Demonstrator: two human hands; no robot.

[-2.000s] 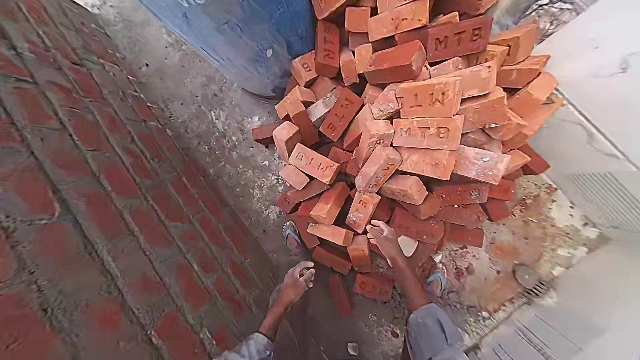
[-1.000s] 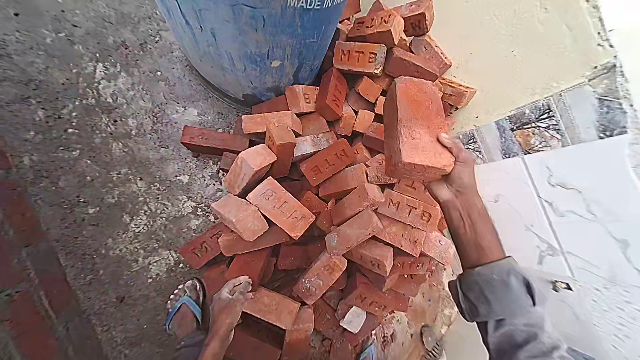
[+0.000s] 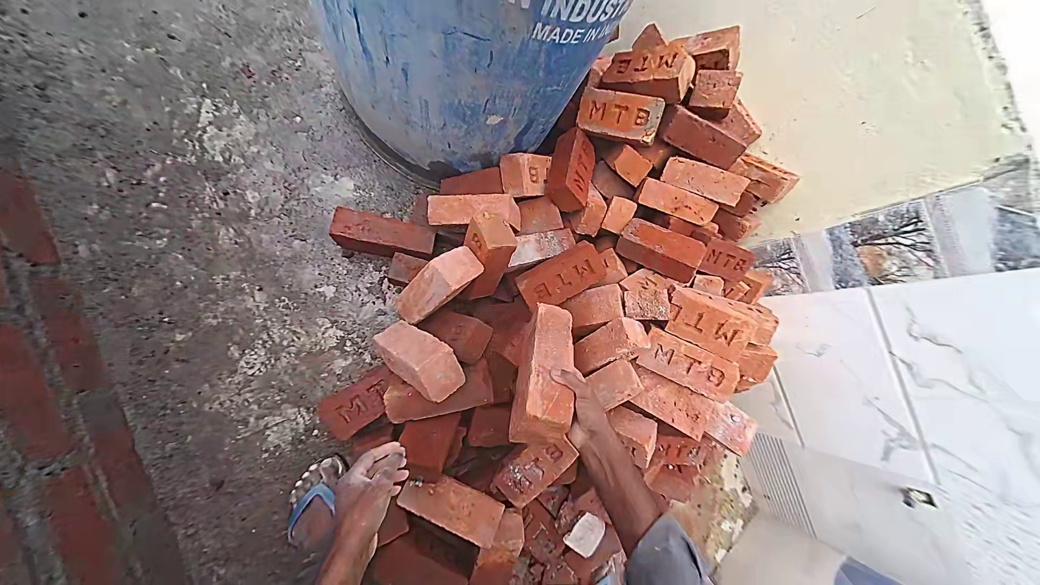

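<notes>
A large heap of red clay bricks point(image 3: 682, 361), many with stamped letters, fills the middle of the view. My right hand point(image 3: 591, 414) grips one brick point(image 3: 543, 374) by its right side, over the heap's lower middle; the fingers beneath it are hidden. At the heap's lower left edge, my left hand point(image 3: 370, 483) holds nothing, its fingers loosely bent and partly apart. It is just left of a brick point(image 3: 452, 509) lying on the pile. A pale broken piece point(image 3: 584, 535) lies below the right forearm.
A big blue drum point(image 3: 455, 81) stands behind the heap. A brick wall point(image 3: 57, 390) runs along the left, beside rough concrete floor point(image 3: 219, 325). White marbled tiles point(image 3: 861, 374) and a cream wall point(image 3: 861, 106) are at the right. My sandalled foot point(image 3: 315, 504) is by the left hand.
One second ago my right hand held a brick higher and farther right; now it holds one lower, over the middle of the heap. Two seconds ago both hands were near the heap's lower edge.
</notes>
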